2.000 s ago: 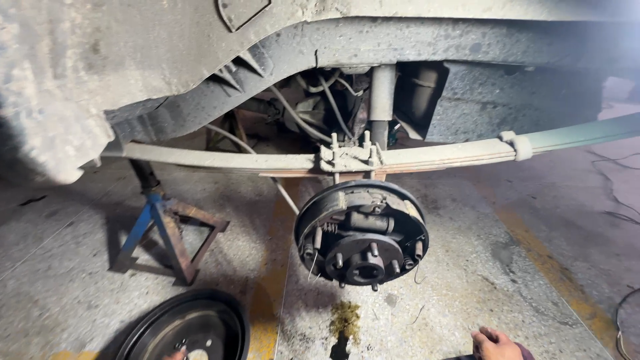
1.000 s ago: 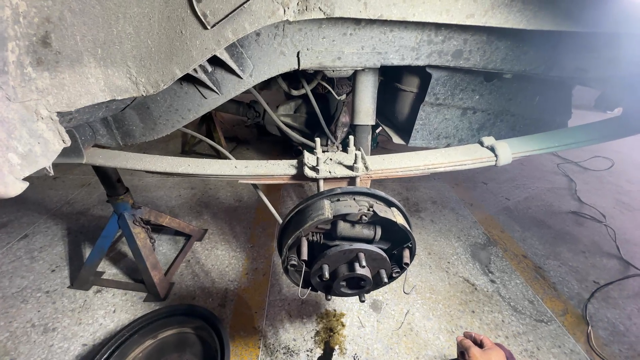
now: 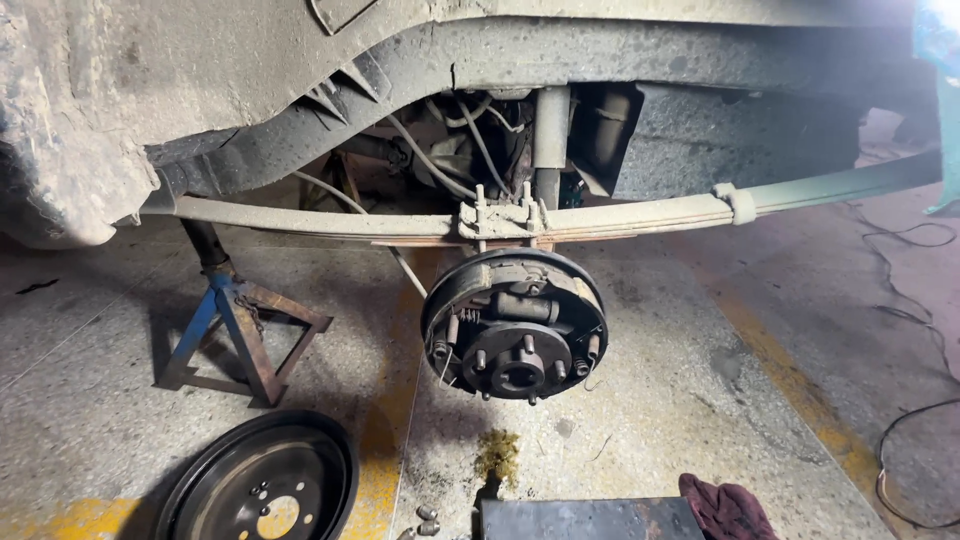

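Neither of my hands shows in the head view now. At the centre, a drum brake assembly [image 3: 517, 326] hangs with its drum off; its wheel hub [image 3: 517, 367] carries several studs. A wheel cylinder [image 3: 525, 307] sits above the hub, with a coil spring [image 3: 470, 316] to its left. A thin wire hangs at each lower side of the assembly. A leaf spring [image 3: 637, 214] with U-bolts crosses above. On the floor at lower left lies a brake drum [image 3: 337, 465], inner side up, with several small dark pieces inside it.
A blue, rusty jack stand [image 3: 240, 330] stands at left. At the bottom edge are a dark flat-topped box or block [image 3: 585, 519], a dark red cloth [image 3: 724, 510] and several metal nuts [image 3: 427, 514]. A wet stain [image 3: 497, 454] marks the floor. A black cable [image 3: 885, 442] runs along the right.
The hand at the lower right in both earlier frames is out of view. The view has shifted, and the flat-topped block, the cloth and the nuts have come into sight at the bottom.
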